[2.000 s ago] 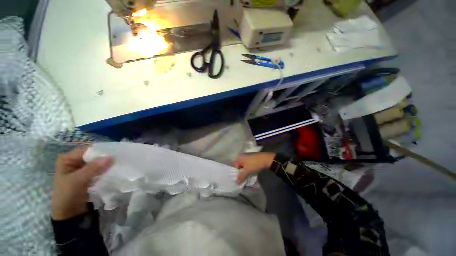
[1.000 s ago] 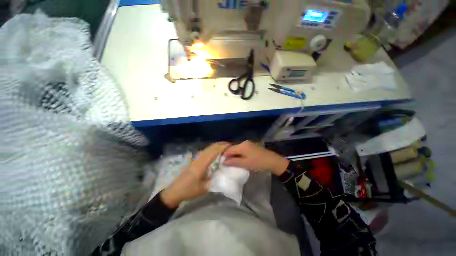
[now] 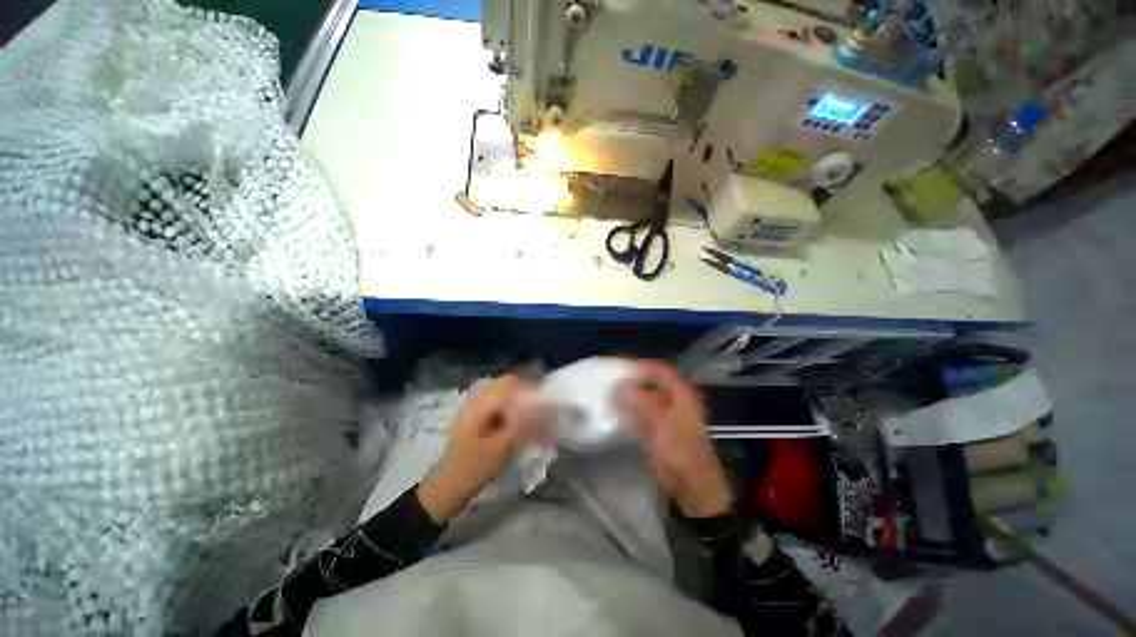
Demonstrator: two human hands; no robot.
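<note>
A short stretch of white ruffle trim [image 3: 583, 398] is held between my two hands above my pale-covered lap; it is blurred. My left hand [image 3: 492, 429] grips its left end, with a small ruffled bit hanging below. My right hand [image 3: 670, 417] grips its right end. Both hands are blurred and sit in front of the table's blue edge. The rest of the trim cannot be told apart from the pale cloth on the lap.
Openwork mesh fabric [image 3: 162, 373] heaps at the left. The sewing machine [image 3: 623, 75] stands behind, its lamp glaring. Black scissors [image 3: 642, 237], blue snips [image 3: 745, 270] and a cream box [image 3: 762, 209] lie on the table [image 3: 498, 268]. A cluttered side tray [image 3: 934, 498] is at right.
The hands were wide apart on the stretched trim, then came together over a bunched piece. Now they are slightly apart with the trim spread between them. The view has shifted, showing more of the machine.
</note>
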